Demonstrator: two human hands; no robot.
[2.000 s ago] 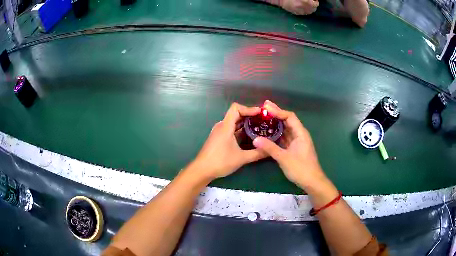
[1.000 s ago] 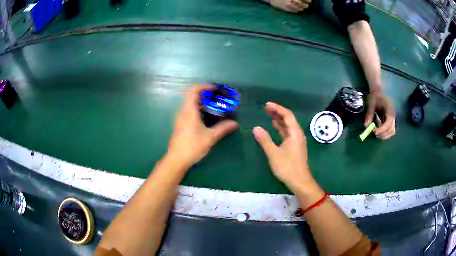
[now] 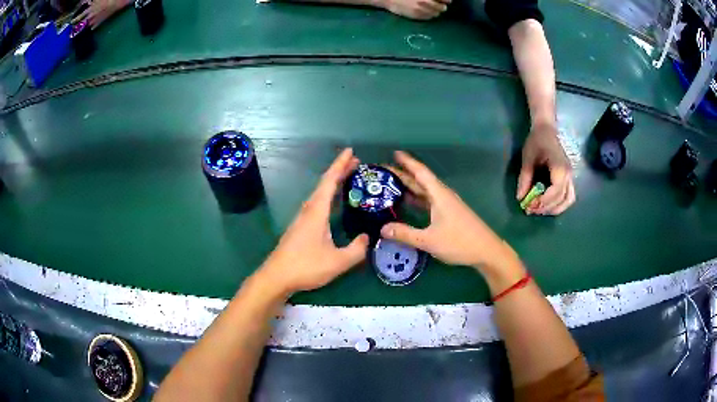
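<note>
A black speaker body with an open top stands on the green belt between my hands; its round circuit board shows green bits and a thin red wire. An end cap with a pale inner face and dark marks lies against its near side. My left hand is at the body's left side, fingers apart. My right hand is at its right side, its thumb near the cap's upper edge; whether it touches the body is unclear. Another speaker body with blue lights stands to the left.
Another person's hand holds a light-green battery cell on the right. More black units with a cap are at far right. A round parts dish sits near left, beyond the white belt edge. A blue box is far left.
The blue-lit unit has been let go and stands at the left. The open body and cap have come left, between my hands. The other person's hand has moved left with the green cell.
</note>
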